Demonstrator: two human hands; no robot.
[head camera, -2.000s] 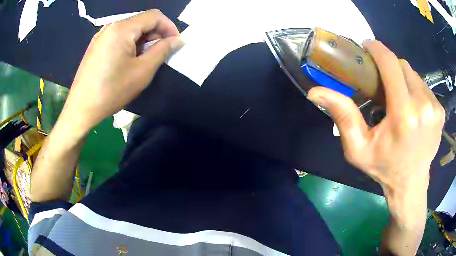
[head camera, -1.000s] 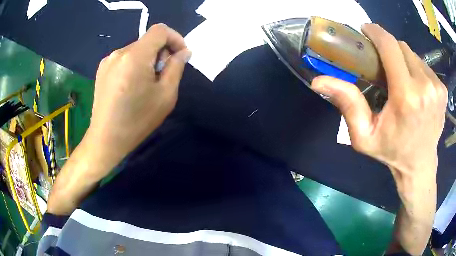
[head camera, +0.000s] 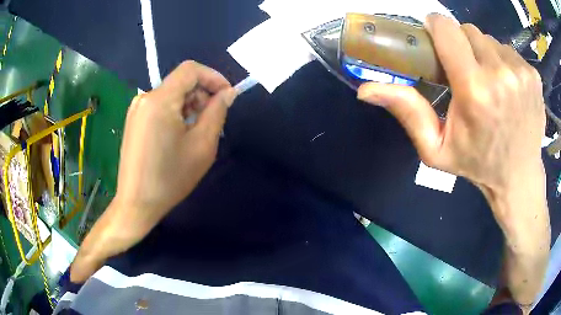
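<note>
A white curved cut piece (head camera: 264, 52) lies on the dark cloth, its square-cut left end pointing toward me. My left hand (head camera: 178, 135) pinches a narrow white tape (head camera: 247, 83) between thumb and fingertips; its short free end reaches the cut piece's left end. More white tape (head camera: 149, 43) runs from behind my left hand to the far edge. My right hand (head camera: 473, 104) grips the tan-brown handle of the steam iron (head camera: 387, 46). The iron's silver tip points left, over the cut piece's inner curve. The soleplate's underside is hidden, so contact cannot be told.
The dark-covered table (head camera: 344, 147) has its near edge by my body. A white scrap (head camera: 435, 178) lies below my right hand. A yellow piece (head camera: 541, 46) is at the far right. A yellow-framed cart (head camera: 46, 135) stands on the green floor at left.
The iron and my right hand have moved left. My left hand has moved right and a little nearer me, and a tape end now shows beyond its fingertips. More of the white scrap shows.
</note>
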